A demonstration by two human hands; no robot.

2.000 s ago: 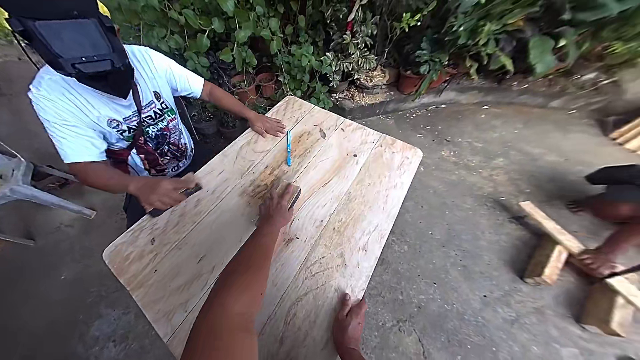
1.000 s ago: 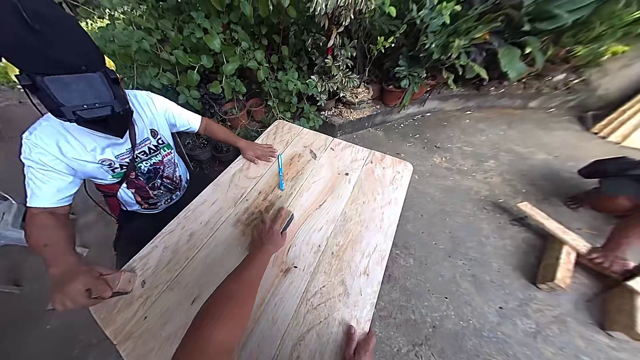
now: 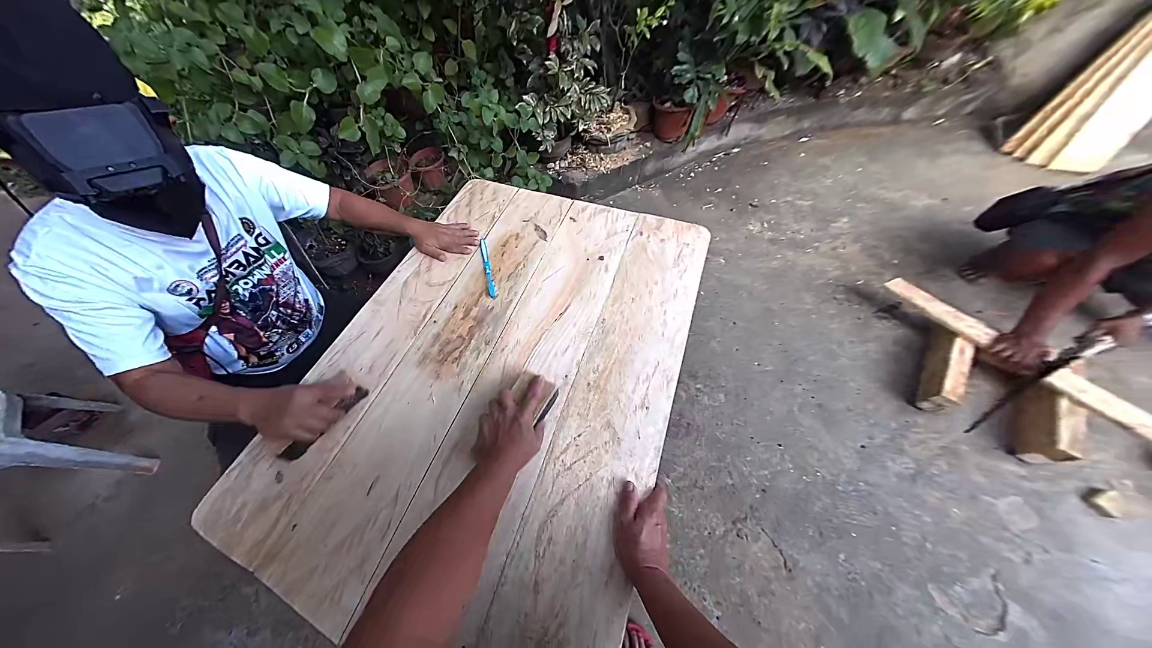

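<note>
My left hand [image 3: 511, 427] holds a small sanding block [image 3: 533, 396] against the middle of a pale wooden tabletop [image 3: 585, 360] made of joined planks. At the tabletop's right edge, my right hand [image 3: 643, 529] grips the side, its lower fingers partly hidden. A slim blue pen or cutter [image 3: 488, 268] lies toward the far end, beside a co-worker's flat hand [image 3: 446, 239]. That person's other hand [image 3: 301, 410], slightly blurred, holds a dark-edged block [image 3: 322, 425] on the left part of the tabletop. Brownish stains mark the planks between the pen and my left hand.
The co-worker at left wears a dark welding mask [image 3: 90, 148]. On the right, another person holds a handsaw [image 3: 1035, 378] at a wooden strip [image 3: 954, 315] resting on blocks [image 3: 1048, 423]. Potted plants [image 3: 672, 120] line the far curb; a grey plastic seat [image 3: 72, 454] stands left.
The co-worker's block hand has come from beyond the tabletop's left edge back onto the wood. More of the person at right, including the saw, has come into view. My right hand stays at the edge.
</note>
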